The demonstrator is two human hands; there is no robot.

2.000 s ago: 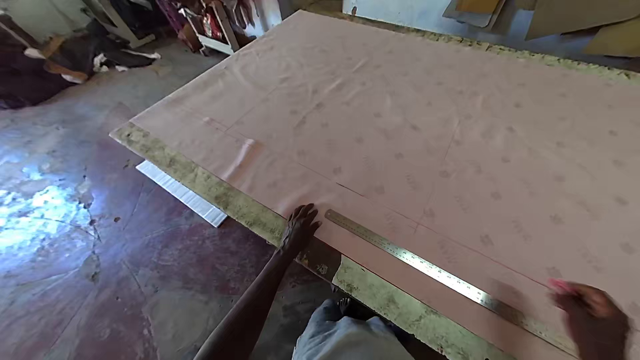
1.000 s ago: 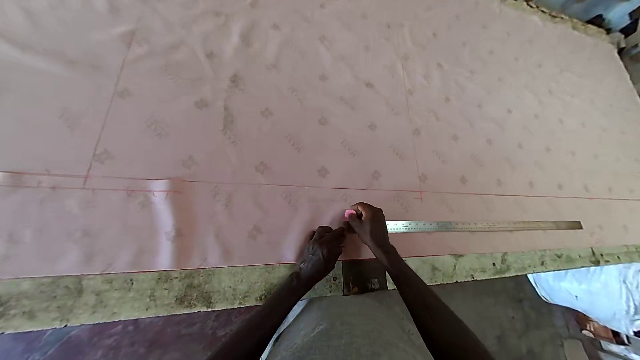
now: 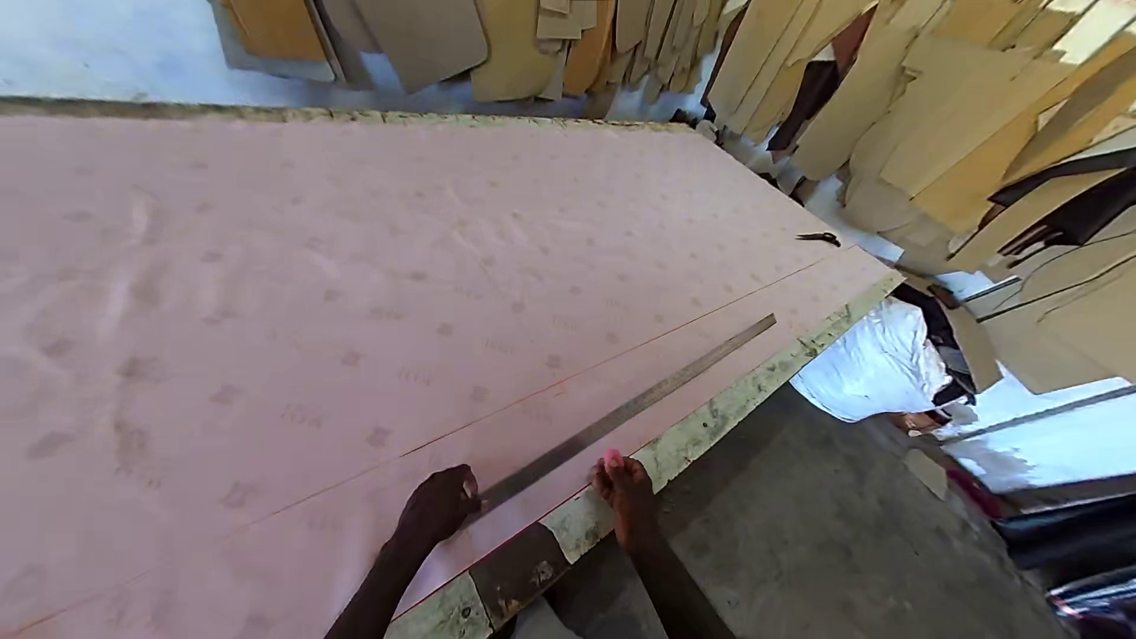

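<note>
Pink patterned fabric is spread over a large worktable, with a red line running lengthwise near its front edge. A long metal ruler lies on the fabric between that line and the edge. My left hand grips the ruler's near end between thumb and fingers. At the fabric's front edge, my right hand holds a small pink piece, which looks like marking chalk, between its fingertips. Dark-handled scissors rest on the far right part of the fabric.
The table's worn, stained border runs along the front. Many card patterns hang on the walls behind and to the right. A white sack stands beyond the table's right end, and dark rolls are at the lower right.
The view has swung toward the table's right end. My hands, close together at the ruler's end one second ago, are now apart, the right one at the fabric's front edge.
</note>
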